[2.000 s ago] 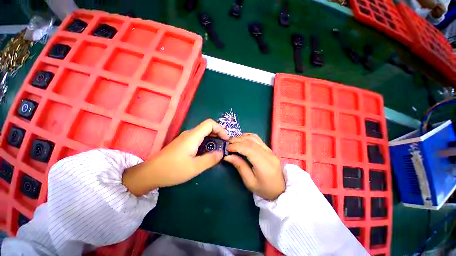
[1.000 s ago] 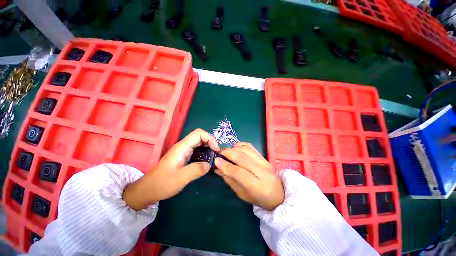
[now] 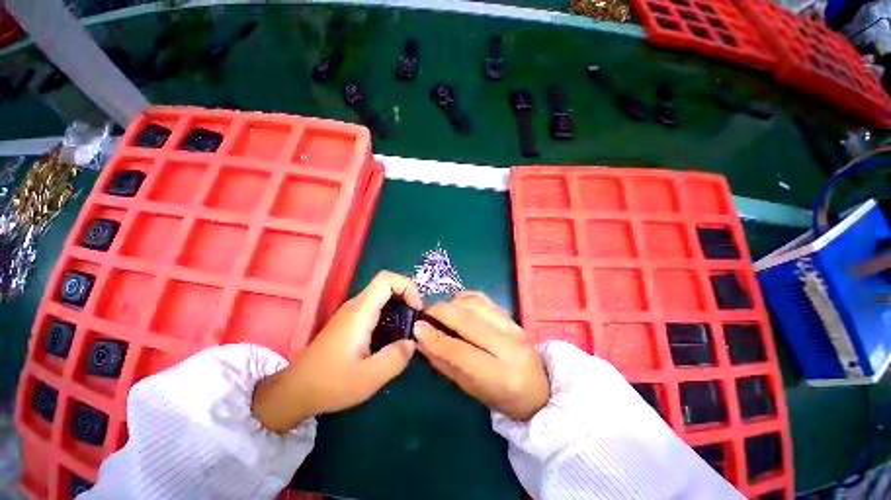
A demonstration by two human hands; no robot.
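A black watch body (image 3: 392, 324) is held back side up between my hands, over the green bench just below the pile of spring bars (image 3: 438, 272). My left hand (image 3: 337, 366) grips its left side with thumb and forefinger. My right hand (image 3: 486, 354) is at its right edge and holds a black strap (image 3: 442, 326), mostly hidden under my fingers, against the watch body. I cannot tell whether strap and body are joined. No single pin can be made out at my fingertips.
The stacked left tray (image 3: 208, 239) holds watch bodies in its left columns. The right tray (image 3: 578, 235) holds dark pieces at its right side. Beyond the white edge strip (image 3: 445, 173), the green conveyor (image 3: 430, 117) carries strapped watches. A blue-and-white box (image 3: 830, 298) stands at right.
The view has shifted, so trays and pile sit lower in the picture. My right fingers have moved from the watch body's edge onto a strap beside it. The conveyor watches have shifted left.
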